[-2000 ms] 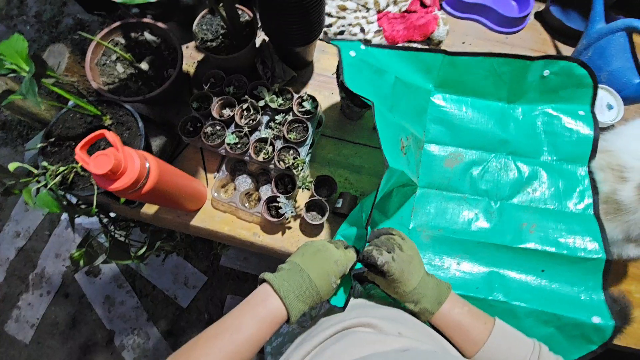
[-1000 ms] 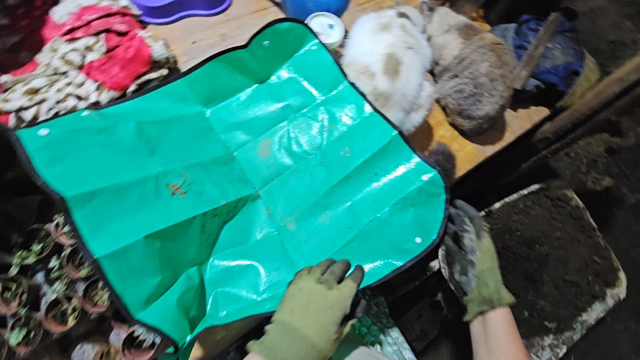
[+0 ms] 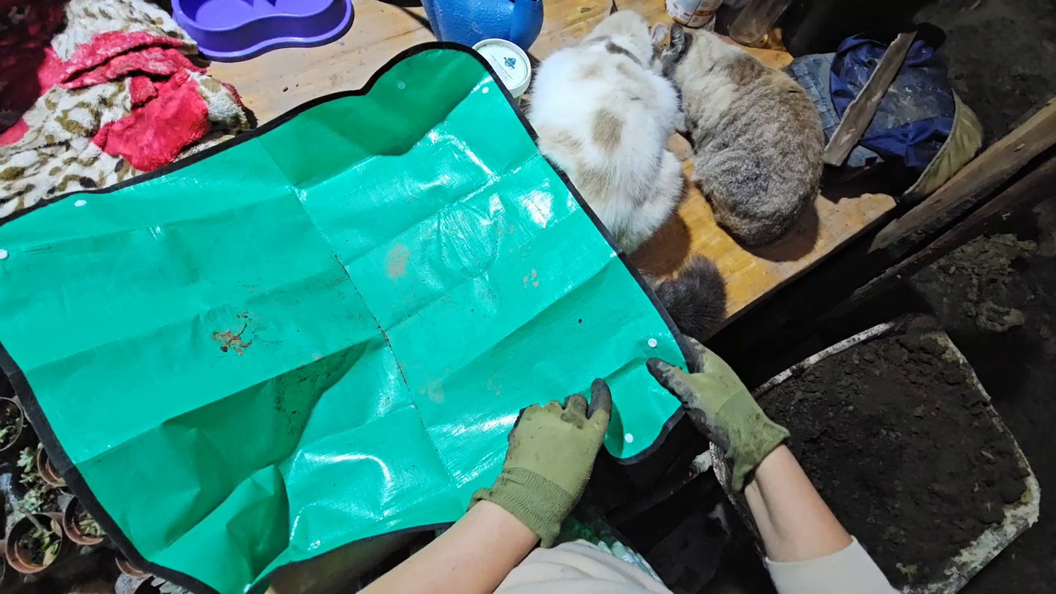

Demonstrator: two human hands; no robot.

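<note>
A green waterproof mat (image 3: 346, 313) with black edging and white snaps spreads over the wooden table, creased and with some soil on it. My left hand (image 3: 557, 454), in an olive glove with dark fingers, lies at the mat's near edge, its fingers over the surface; part of the edge is hidden beneath it. At the mat's right corner, beside two snaps, my right hand (image 3: 722, 404) wears a matching glove and grips the black edging between thumb and fingers.
Two cats, one white and tan (image 3: 610, 132), one grey-brown (image 3: 747, 140), lie on the table beyond the mat. A tub of dark soil (image 3: 899, 454) stands at right. Small potted plants (image 3: 35, 540) are at lower left. A purple bowl (image 3: 264, 29) and a patterned cloth (image 3: 124, 107) sit behind.
The view has swung right. Both hands have left the mat's near left side, where they were together two seconds ago. My right hand has come from beside the tub onto the mat's corner.
</note>
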